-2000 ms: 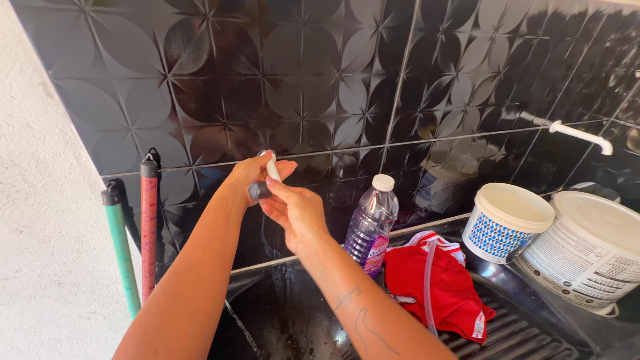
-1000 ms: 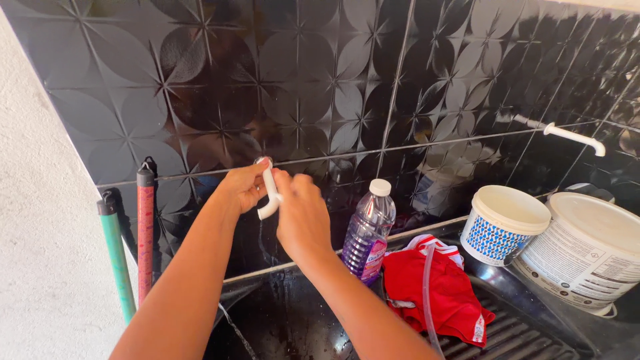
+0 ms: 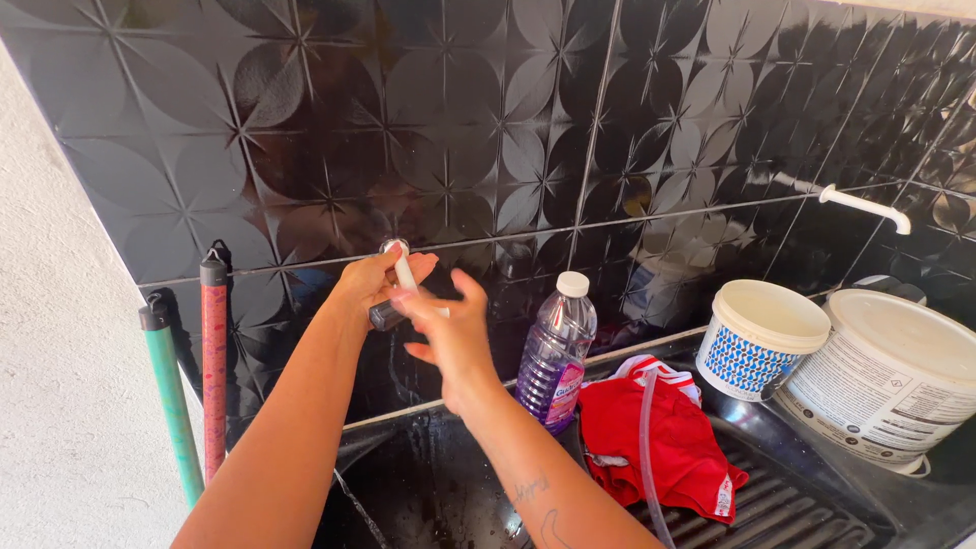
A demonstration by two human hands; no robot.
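Observation:
A white plastic tap spout (image 3: 405, 272) comes out of the black tiled wall above the sink. My left hand (image 3: 377, 280) is around its base by the wall, its fingers partly hidden behind the spout. A short dark cylindrical piece (image 3: 386, 315) shows between my hands, just below the spout; which hand bears it I cannot tell. My right hand (image 3: 450, 328), blurred, is at the spout's lower end with thumb and fingers spread. Below lies the black sink basin (image 3: 427, 473), its wall wet.
A bottle of purple liquid (image 3: 557, 354), a red cloth garment (image 3: 659, 435) with a clear hose (image 3: 646, 450), a white-and-blue tub (image 3: 751, 351) and a large lidded bucket (image 3: 884, 381) stand or lie right. Another white spout (image 3: 865, 206) is beyond. Green (image 3: 174, 404) and red (image 3: 214, 366) handles lean left.
One second ago my right hand was close against the spout's side; now its fingers are spread at the lower end. The dark piece, not visible then, shows again between my hands.

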